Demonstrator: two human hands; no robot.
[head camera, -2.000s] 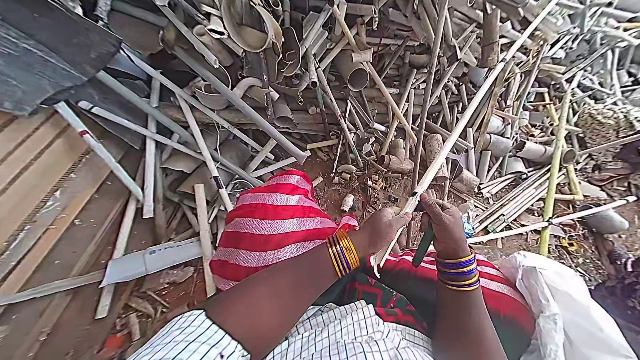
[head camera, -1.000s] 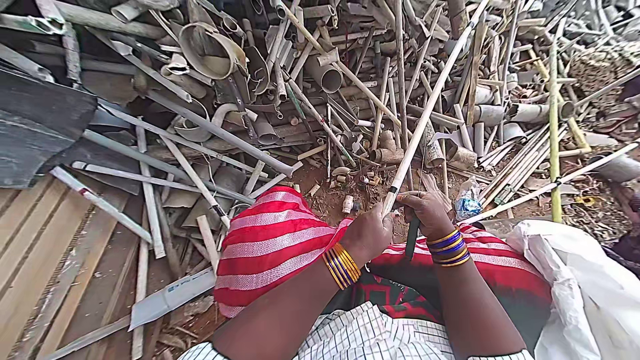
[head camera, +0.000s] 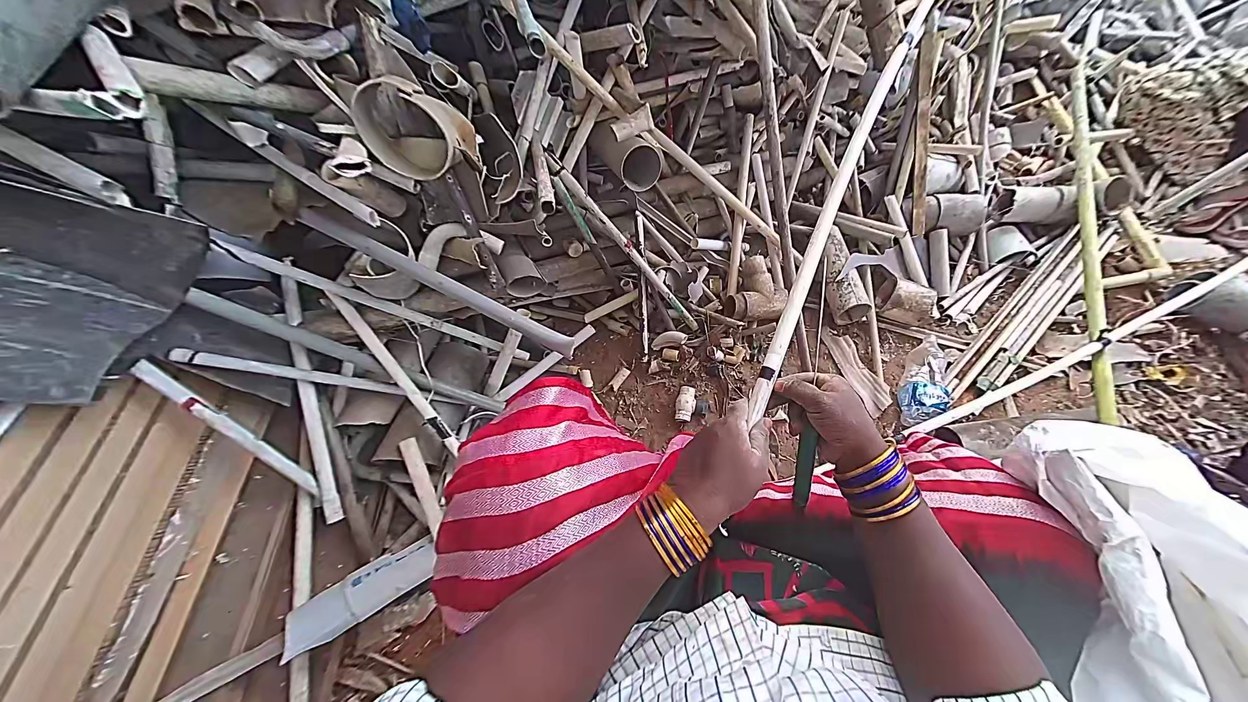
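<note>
My left hand (head camera: 723, 460) is closed round the near end of a long white plastic pipe (head camera: 819, 239), which slants up and away to the right. A black band circles the pipe just beyond my fingers. Close beside it, my right hand (head camera: 829, 414) has its thumb and forefinger at the pipe and its other fingers round a tool with a dark green handle (head camera: 805, 466); a thin dark part rises from it, its kind not clear. Both hands are above a red and white striped cloth (head camera: 546, 487) over my lap.
Scrap pipes and fittings (head camera: 419, 136) are heaped ahead. Ribbed brown panels (head camera: 107, 526) and a dark sheet (head camera: 88, 292) lie at the left. At the right are a white sack (head camera: 1121, 497), a crumpled plastic bottle (head camera: 922, 395), a yellow-green pole (head camera: 1090, 244) and another long white pipe (head camera: 1053, 366).
The view has shifted somewhat. My hands stay close together at the near end of the pipe, which stands at a steeper slant in the view than two seconds ago.
</note>
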